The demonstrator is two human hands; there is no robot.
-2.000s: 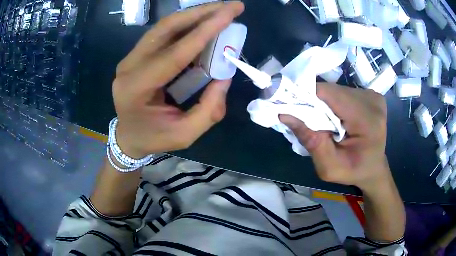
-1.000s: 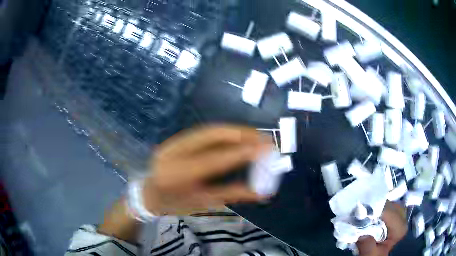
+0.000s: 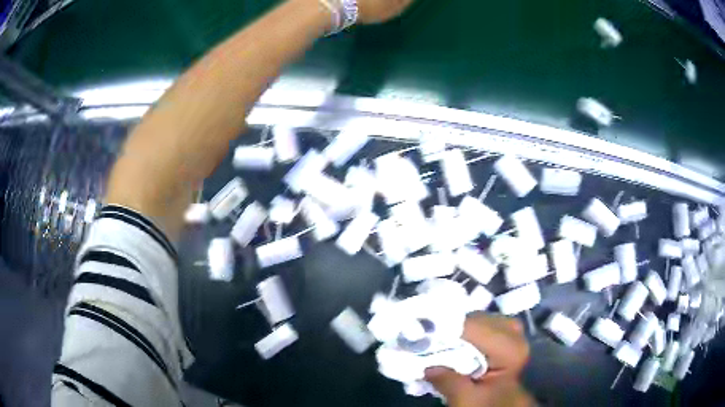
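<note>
My left arm reaches up across the rail. My left hand (image 3: 384, 9) is cut off by the top edge; only its wrist end shows, so its fingers and anything in them are hidden. My right hand (image 3: 497, 358) is closed round a crumpled white tissue (image 3: 421, 310) at the lower middle. A round pale tip (image 3: 415, 332) shows in the tissue, pointing roughly towards the camera; the bottle body is hidden. Many white units (image 3: 278, 250) with thin stems lie loose on the black bench (image 3: 314, 290), some heaped beyond the tissue.
A pale metal rail (image 3: 477, 131) runs across behind the units. Beyond it is the green conveyor belt (image 3: 493, 56), with several white units on its right part, one here (image 3: 595, 111). Shiny clear trays (image 3: 63, 207) lie at the left.
My left hand has moved from the bench up over the belt; the white unit it held is out of sight. The view has swung towards the belt. My right hand still holds the tissue.
</note>
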